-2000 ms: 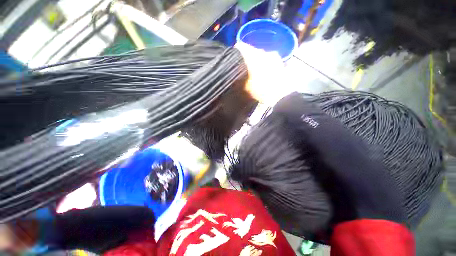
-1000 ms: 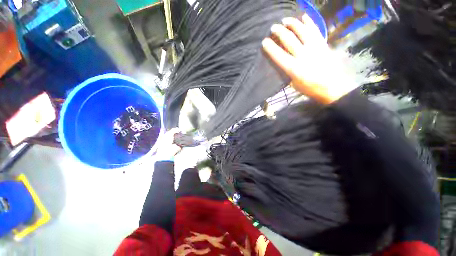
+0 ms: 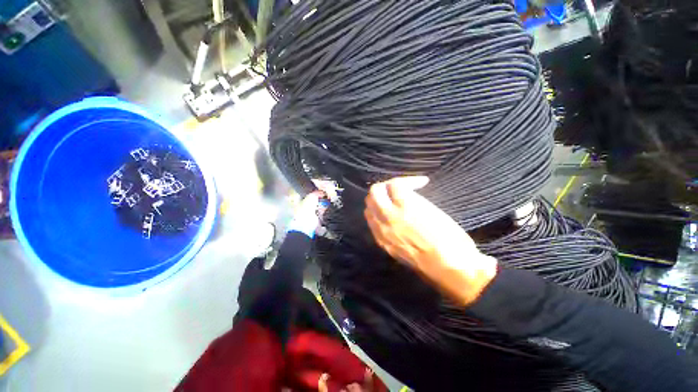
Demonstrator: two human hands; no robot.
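A large black cable bundle (image 3: 413,92) hangs in thick curved strands across the upper middle. Its left side bends down to a narrow end. My left hand (image 3: 308,213), small and overexposed, is closed around that end beside the bundle's lower left. My right hand (image 3: 428,237) lies over the bundle's lower front, fingers bent and thumb apart, with nothing gripped that I can see. More black cables (image 3: 566,256) hang behind my right forearm. Dark strands below my right hand are hard to separate from shadow.
A round blue bucket (image 3: 53,253) with small dark pieces inside stands on the floor at left. A metal stand foot (image 3: 222,96) is at upper left. Dark cable masses (image 3: 643,92) fill the upper right. Yellow floor lines show at lower left and right.
The bundle has swung from lying across the left to hanging in the upper middle. My right hand has moved down and left across it. The blue bucket now appears larger and farther left.
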